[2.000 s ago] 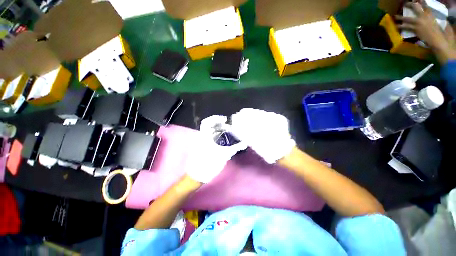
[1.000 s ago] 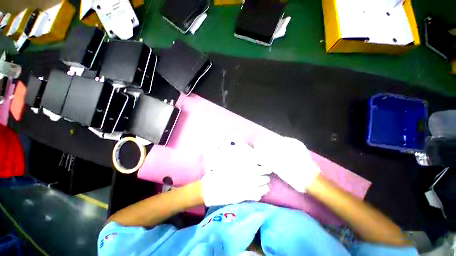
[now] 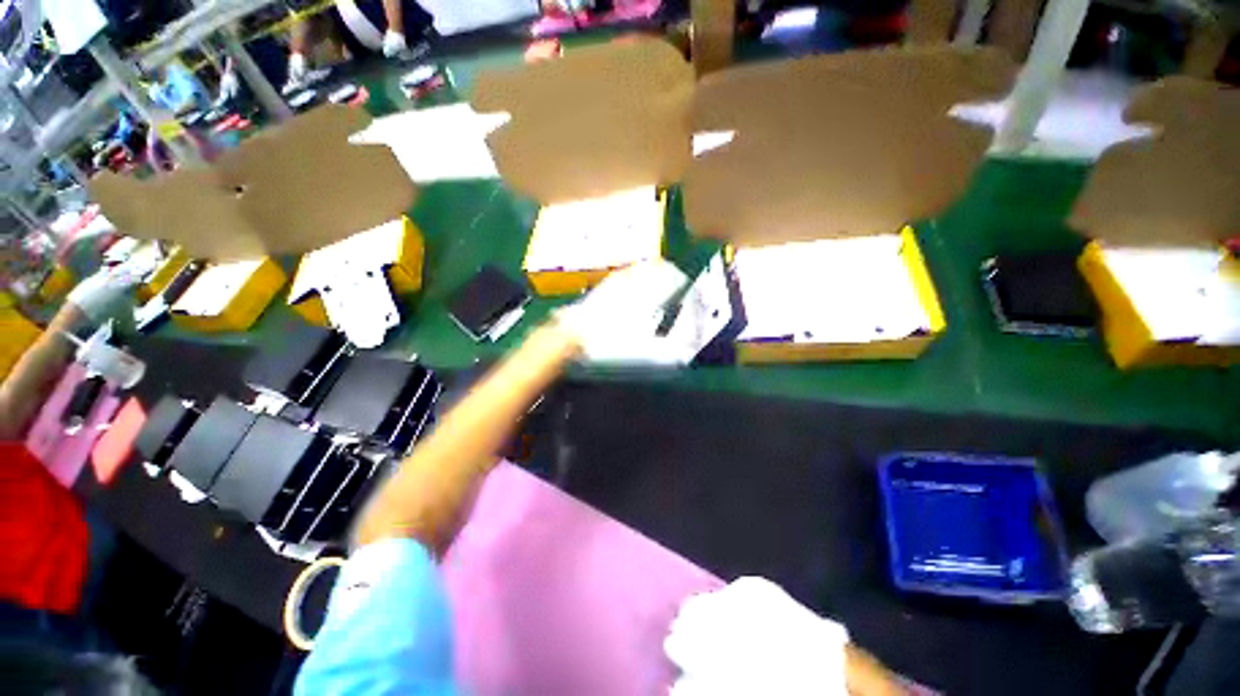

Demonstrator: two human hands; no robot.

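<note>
My left hand (image 3: pixel 623 321), in a white glove, reaches forward over the green strip. It is closed on a device unit (image 3: pixel 710 310), which stands tilted with a pale face with dark holes and a black side showing. The unit is beside the left end of an open yellow carton (image 3: pixel 839 348) with a white insert. My right hand (image 3: pixel 756 639), also in a white glove, is low over the pink mat (image 3: pixel 578 578) at the bottom of the view. Its fingers are not clear enough to tell whether it holds anything.
Several black units (image 3: pixel 265 465) lie left of the mat, with a tape roll (image 3: pixel 307 602) near them. A blue bin (image 3: pixel 970 528) and a clear bottle (image 3: pixel 1156 578) are at the right. More open cartons (image 3: pixel 598 242) line the green strip. Another person's arm (image 3: pixel 38 367) is at far left.
My left hand has moved from the mat forward to the green strip and now has a unit by the carton. My hands have parted. The camera view has tilted up, showing more of the line.
</note>
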